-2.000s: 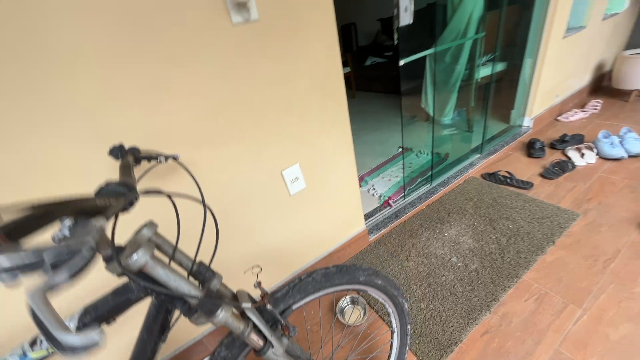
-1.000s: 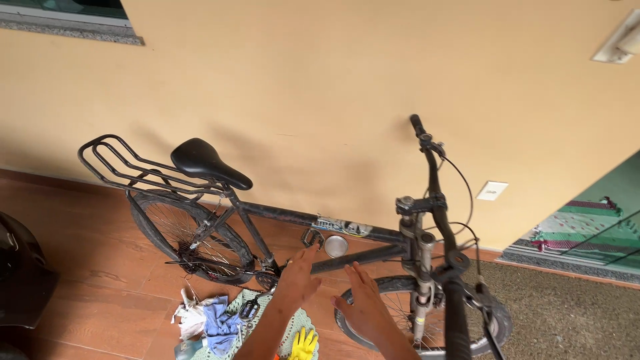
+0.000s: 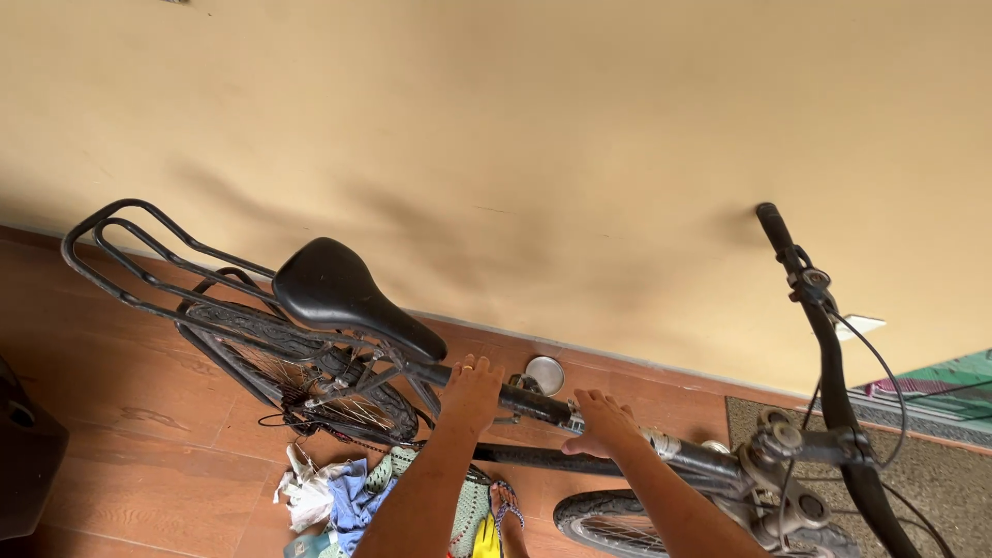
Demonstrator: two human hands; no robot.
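A black bicycle stands along the wall, its top tube (image 3: 535,404) running beneath both my hands. My left hand (image 3: 473,391) rests on the tube just ahead of the black saddle (image 3: 349,298), fingers over the top. Farther forward, my right hand (image 3: 604,422) lies over the same tube with its fingers spread and thumb apart; whether it grips cannot be told. The handlebar (image 3: 833,372) rises at the right, and the rear rack (image 3: 155,271) extends left behind the saddle. My left hand's palm is hidden.
White and blue cloths (image 3: 353,496), a green mat (image 3: 469,511) and yellow gloves (image 3: 487,539) lie on the tiled floor near a sandaled foot (image 3: 505,500). A round metal dish (image 3: 545,376) sits by the wall. A dark object (image 3: 27,449) stands at left, a doormat (image 3: 930,488) at right.
My hands, held out over the bicycle a second ago, are now at its top tube. The view has swung far from the doorway and come closer over the bicycle.
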